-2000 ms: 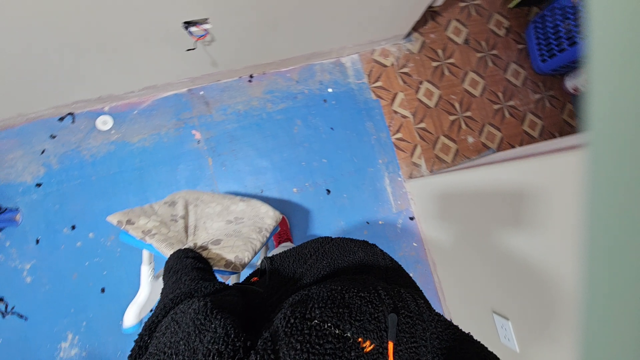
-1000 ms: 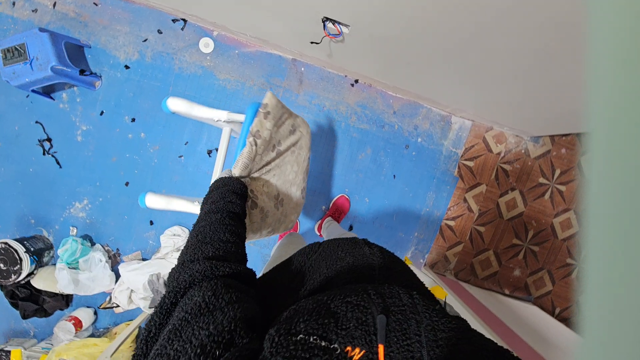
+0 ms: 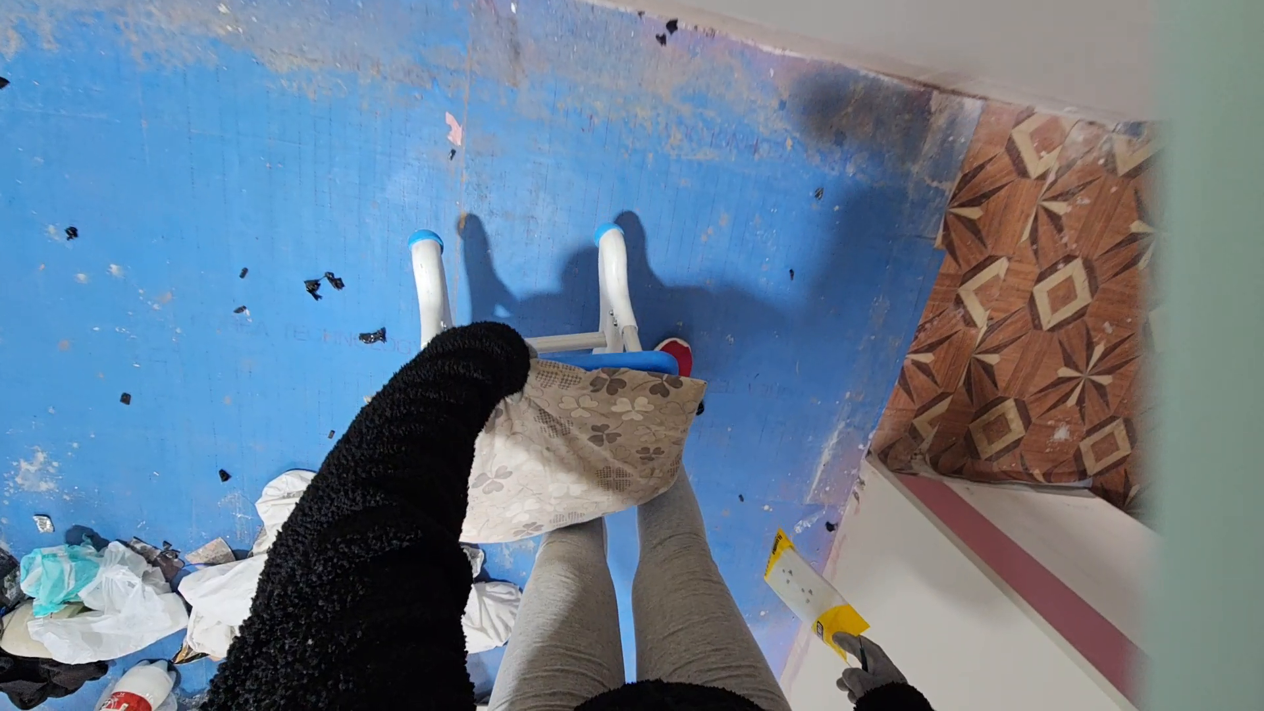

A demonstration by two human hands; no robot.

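Note:
A low chair or stool with white tubular legs (image 3: pixel 614 276), blue end caps and a blue edge is tipped in front of my legs. A grey-beige cloth with a clover pattern (image 3: pixel 583 444) covers its seat. My left arm, in a fuzzy black sleeve, reaches to its left edge; my left hand is hidden behind the sleeve and cloth. At the lower right, my right hand (image 3: pixel 869 673), in a grey glove, grips the end of a flat yellow and white object (image 3: pixel 805 588), perhaps a packet or a scraper. It angles up and left beside the wall.
White and teal plastic bags (image 3: pixel 118 597) and a bottle with a red label (image 3: pixel 140 686) lie at the lower left. Black scraps (image 3: pixel 324 285) dot the blue floor. A wall base with a pink stripe (image 3: pixel 1027 573) borders the right, beside patterned brown flooring (image 3: pixel 1062 296).
The view has turned a lot. The covered chair, left of my feet one second ago, is now in front of my legs. My right hand and the yellow and white object have come into view.

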